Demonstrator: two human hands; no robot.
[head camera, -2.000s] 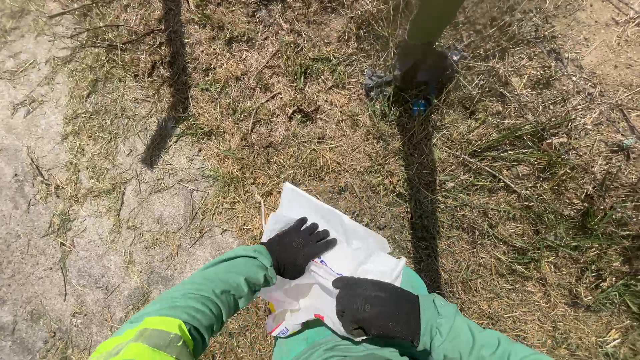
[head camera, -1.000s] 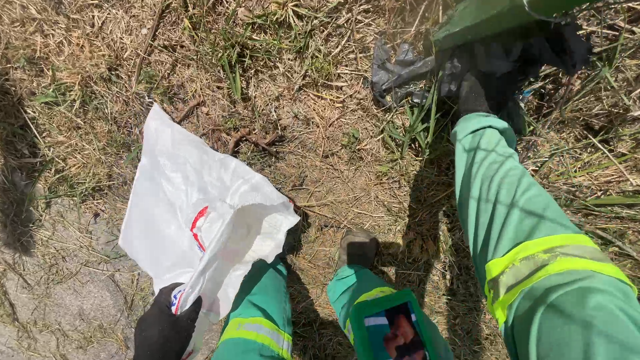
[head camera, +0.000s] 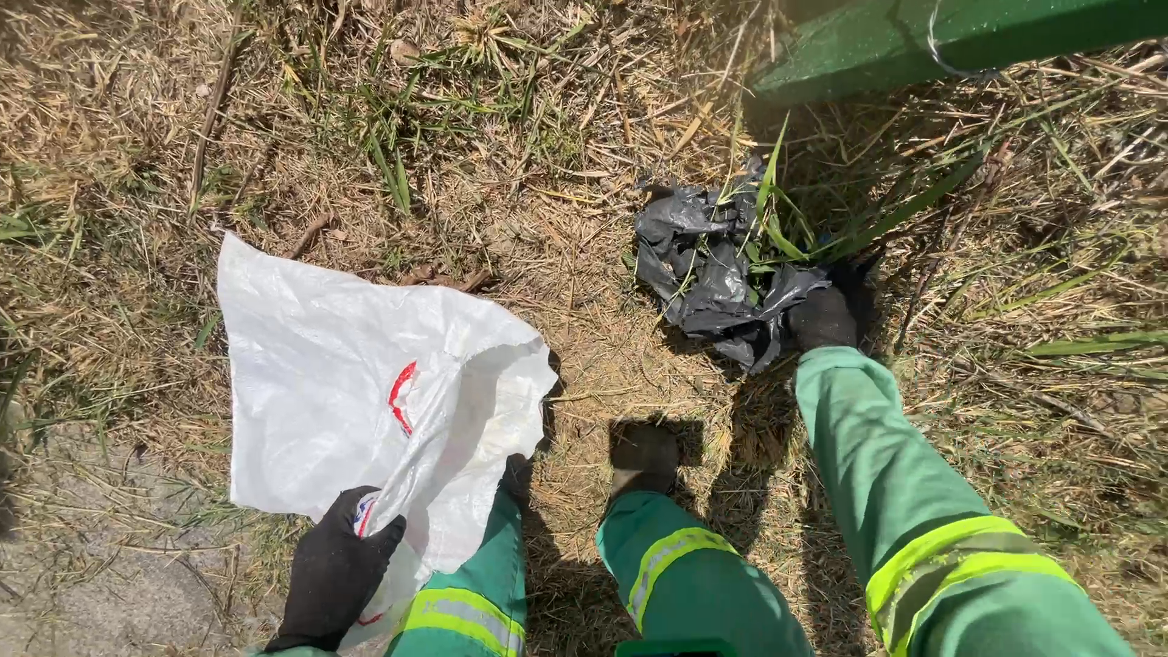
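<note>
My left hand (head camera: 338, 566), in a black glove, grips the rim of a white woven plastic sack (head camera: 319, 383) with red and blue print. The sack's mouth gapes toward the right, beside my left leg. At the right, my gloved right hand (head camera: 821, 319) holds the edge of a crumpled, torn black plastic bag (head camera: 721, 265), close to the ground. Green grass blades and bits of plant lie over the black bag. The fingertips of my right hand are hidden by the plastic and shadow.
A green post (head camera: 949, 41) with a wire around it crosses the upper right corner. Dry cut grass and twigs (head camera: 214, 109) cover the ground. Bare grey ground (head camera: 128, 566) shows at lower left. My boot (head camera: 645, 452) stands between sack and black bag.
Two seconds ago both hands were on the white sack. My right hand has gone to the black bag, which has moved away from the post toward the sack since one second ago.
</note>
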